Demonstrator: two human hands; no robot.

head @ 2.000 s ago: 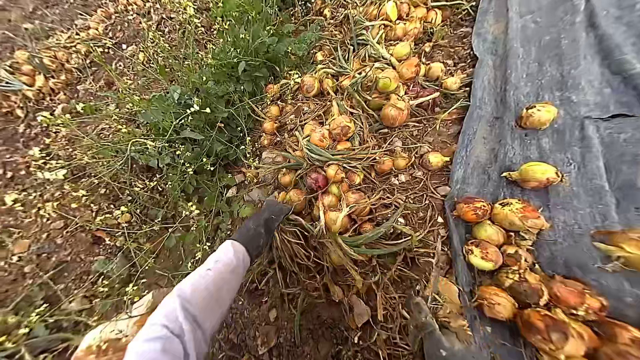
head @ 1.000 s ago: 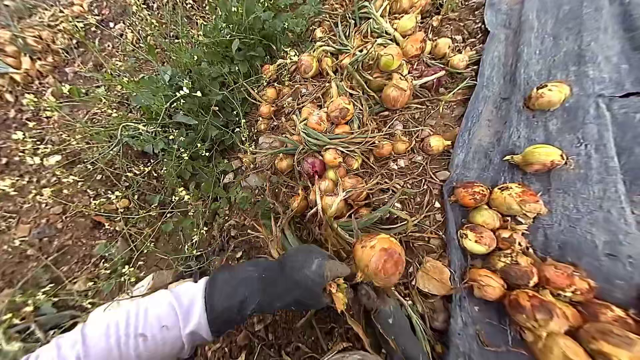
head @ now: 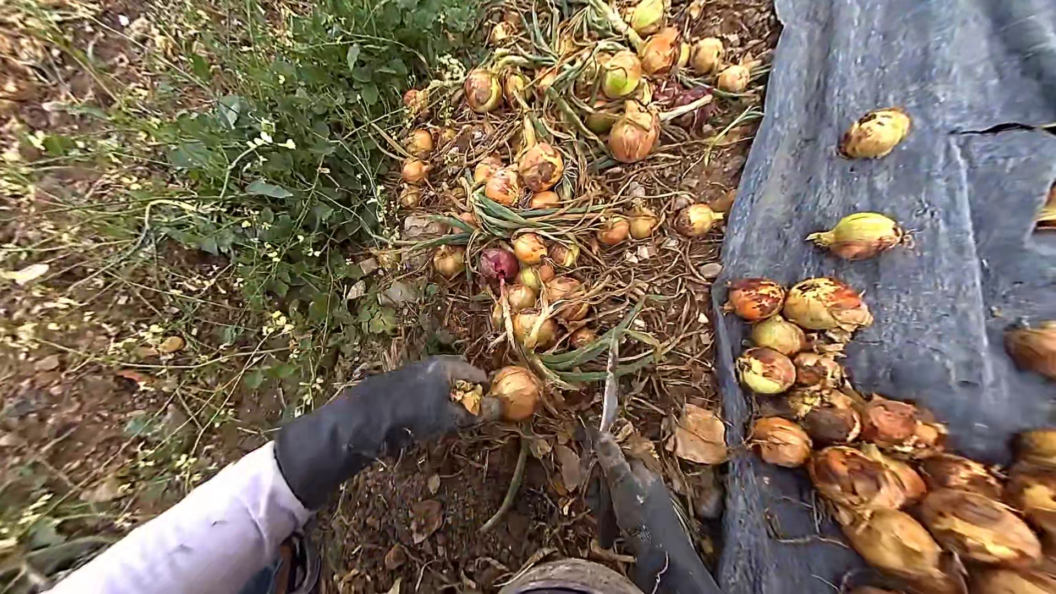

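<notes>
My left hand (head: 412,404), in a dark glove, holds a small brown onion (head: 516,393) by its neck end, with dry skin scraps at the fingers. To its right, low in the view, my gloved right hand (head: 631,487) grips a knife (head: 611,384), whose thin blade points up and away from me. The blade stands apart from the onion. Just beyond both hands lies a pile of onions with dried and green tops, among them a red onion (head: 498,266).
A dark ground sheet (head: 924,330) runs along the right, with many loose onions (head: 866,478) on its near left part and two single ones farther up. Leafy green weeds (head: 305,165) grow at the left. Dry stalks and a papery skin (head: 700,434) litter the soil.
A large onion seen between my hands one second ago is no longer there; my left hand now holds a smaller one. The knife blade has come into view.
</notes>
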